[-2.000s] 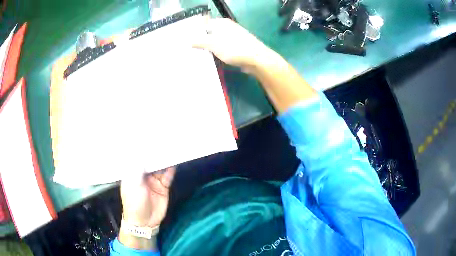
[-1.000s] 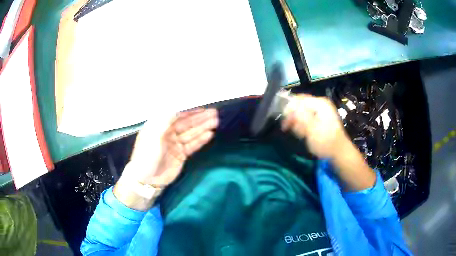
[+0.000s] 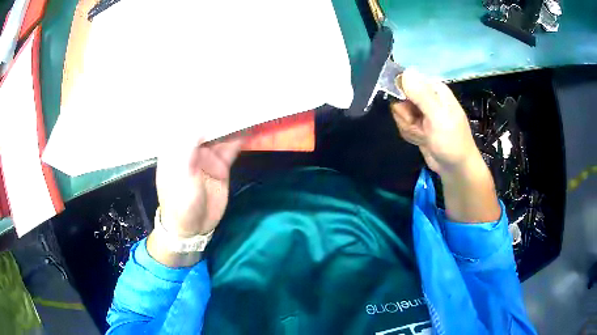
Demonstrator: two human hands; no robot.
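A large white sheet (image 3: pixel 209 65) lies over an orange-red backing board (image 3: pixel 285 134), whose near right part shows below the sheet's near edge. My left hand (image 3: pixel 196 180) grips the near edge of the sheet and board, its fingers partly hidden and blurred. My right hand (image 3: pixel 435 121) holds a binder clip (image 3: pixel 374 72) by its silver handles, just right of the sheet's near right corner. The clip's long black jaw is not on the sheet. Another black clip (image 3: pixel 103 6) sits at the sheet's far left edge, cut off by the frame's top.
Sheets with red edges (image 3: pixel 23 137) lie at the left on the green bench (image 3: pixel 452 49). A clip pile (image 3: pixel 517 19) is at the top right. Bins of jumbled clips stand below the bench edge at the right (image 3: pixel 501 150) and left (image 3: pixel 121 226). A dark gap divides the bench.
My left hand has taken hold of the near edge. The sheet has shifted against the board, exposing orange-red. My right hand has raised the clip forward, beside the sheet's corner.
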